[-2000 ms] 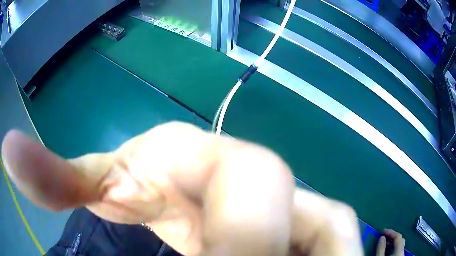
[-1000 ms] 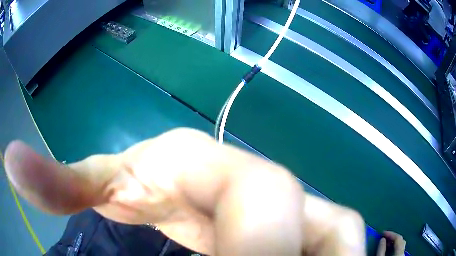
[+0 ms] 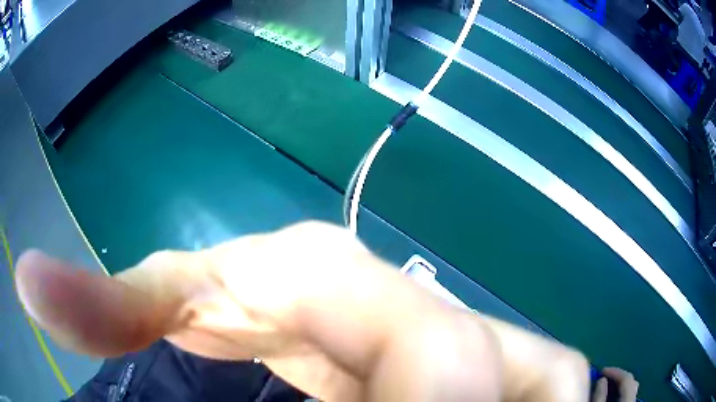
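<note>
A large blurred hand fills the lower middle, very close to the camera. It looks like my left hand [image 3: 314, 302], thumb out at the left and other fingers curled; I see nothing in it, but its fingertips are hidden. A small hand at the bottom right edge, probably my right hand [image 3: 620, 385], is partly cut off; a dark gap or thing shows between its fingers. A pale end bracket [image 3: 421, 267], likely of the fixture, shows past the large hand, which covers the rest. A white hose [image 3: 367, 174] with a black band runs down behind that hand.
A grey segmented bar [image 3: 200, 49] lies on the green bench top at the upper left. A small silver part [image 3: 683, 382] lies at the lower right. A metal upright [image 3: 367, 39] and long silver rails [image 3: 542, 184] stand beyond. Dark clothing [image 3: 204, 377] shows below.
The view has shifted, so the bench things sit slightly further right and lower. The large hand appears lower and further right, and the pale bracket has come into sight beside it.
</note>
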